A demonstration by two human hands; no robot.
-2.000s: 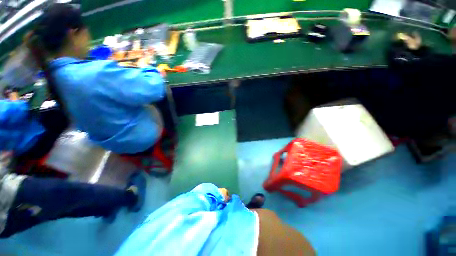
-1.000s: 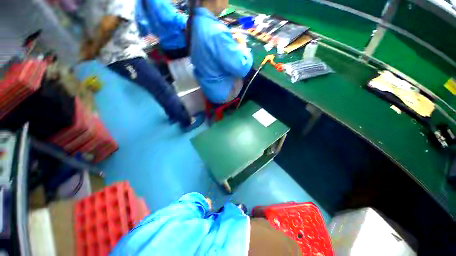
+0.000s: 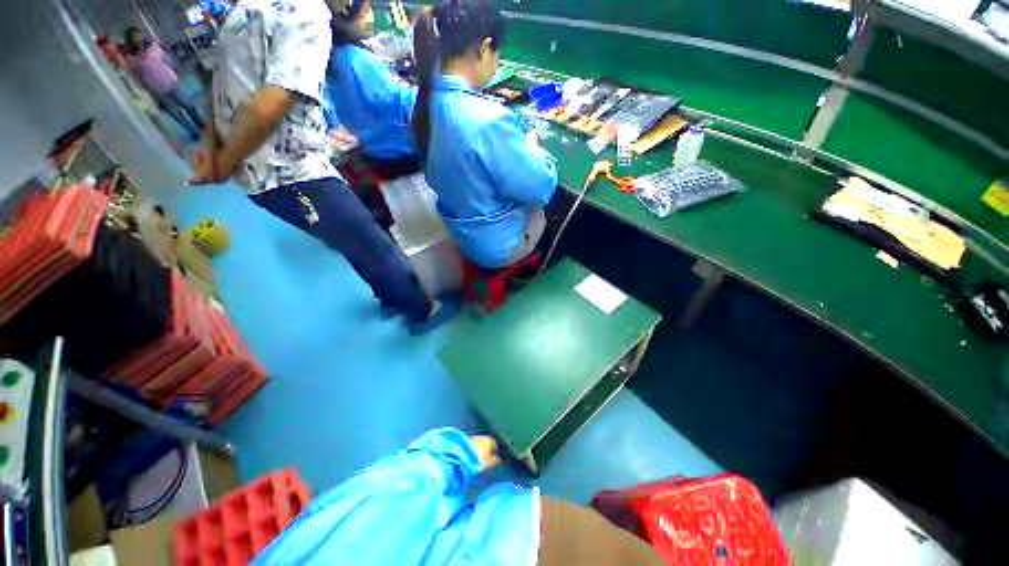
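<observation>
My left hand (image 3: 484,450) shows small at the end of a blue sleeve at the bottom middle; its fingers are mostly hidden, and whether it holds anything cannot be told. My right hand is not in view. The dark green side stand (image 3: 542,359), with a white label (image 3: 601,293) on top, stands in front of me, just beyond my left hand. Whether the hand touches it is unclear. A red plastic stool (image 3: 708,525) is at the bottom right, cut off by the edge.
A seated person in blue (image 3: 481,166) works at the green bench (image 3: 763,238), with another beyond. A standing person (image 3: 271,100) is in the aisle. Red turnover trays (image 3: 238,525) lie lower left, with stacks behind. A clear parts bag (image 3: 686,186) and black tray (image 3: 896,227) lie on the bench.
The view has swung left from the bench to the aisle, then tilted up slightly. The standing person now shows more fully. My left hand shows a little more beyond the sleeve.
</observation>
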